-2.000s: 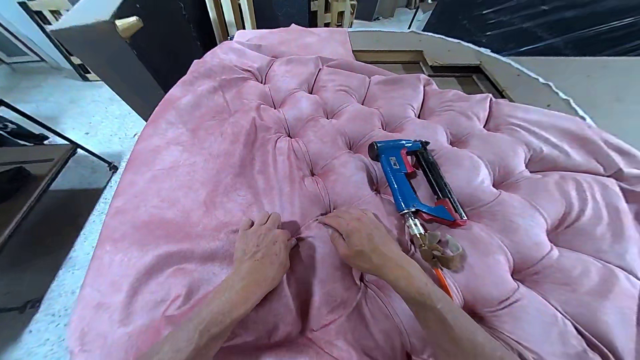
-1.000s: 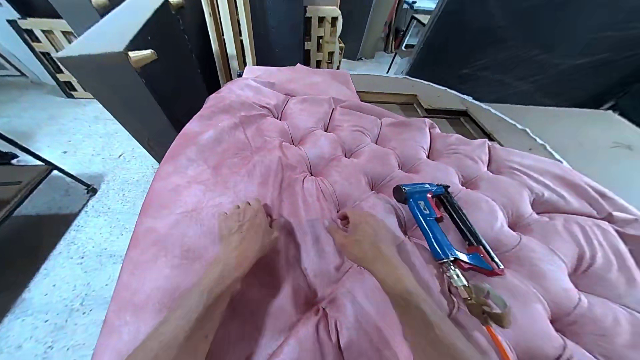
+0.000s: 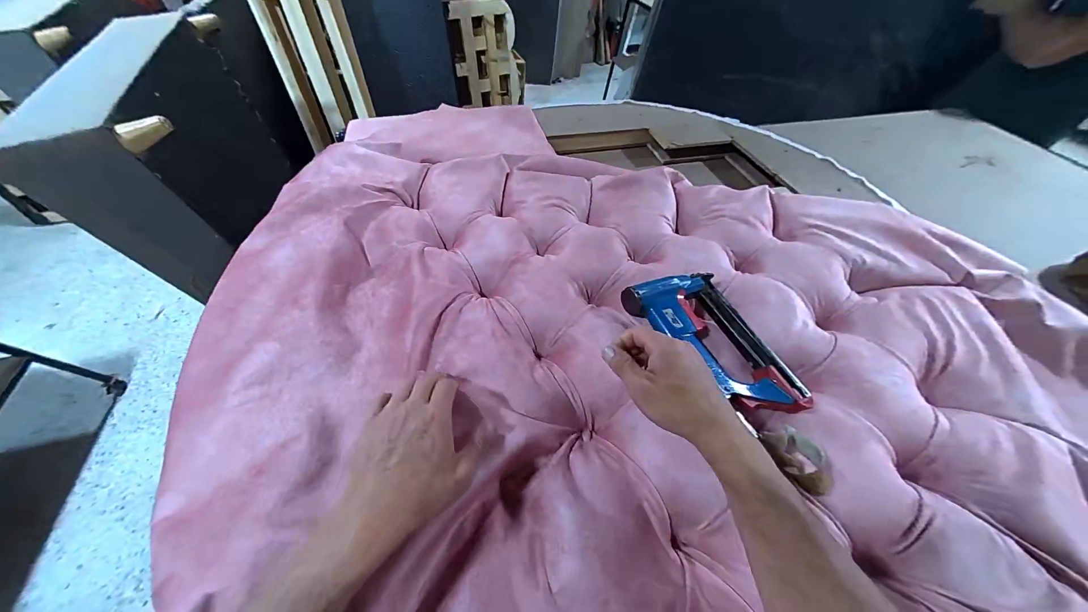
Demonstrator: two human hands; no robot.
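Note:
Pink tufted upholstery fabric [image 3: 501, 246] with deep folds and diamond-shaped puffs spreads over a large curved piece. My left hand [image 3: 416, 442] rests on the smoother fabric left of the tufts, its fingers slightly apart. Raised over the tufts, my right hand [image 3: 663, 374] has curled fingers near the handle of a blue and red pneumatic staple gun [image 3: 722, 340]; whether anything is between those fingers cannot be told. The gun lies on its side on the fabric. Its air fitting, wrapped in brownish material [image 3: 799, 459], is partly behind my right forearm.
A curved frame [image 3: 816, 153] with openings shows beyond the fabric. Dark panels with wooden feet [image 3: 144, 133] stand at the left, beside upright wooden slats [image 3: 314, 68]. A metal-framed stand [image 3: 68, 367] is at the left edge. Part of another person [image 3: 1041, 34] appears at the upper right.
My right hand has lifted from the fabric and moved away from my left hand, toward the staple gun. The other person's arm has come into view at the upper right.

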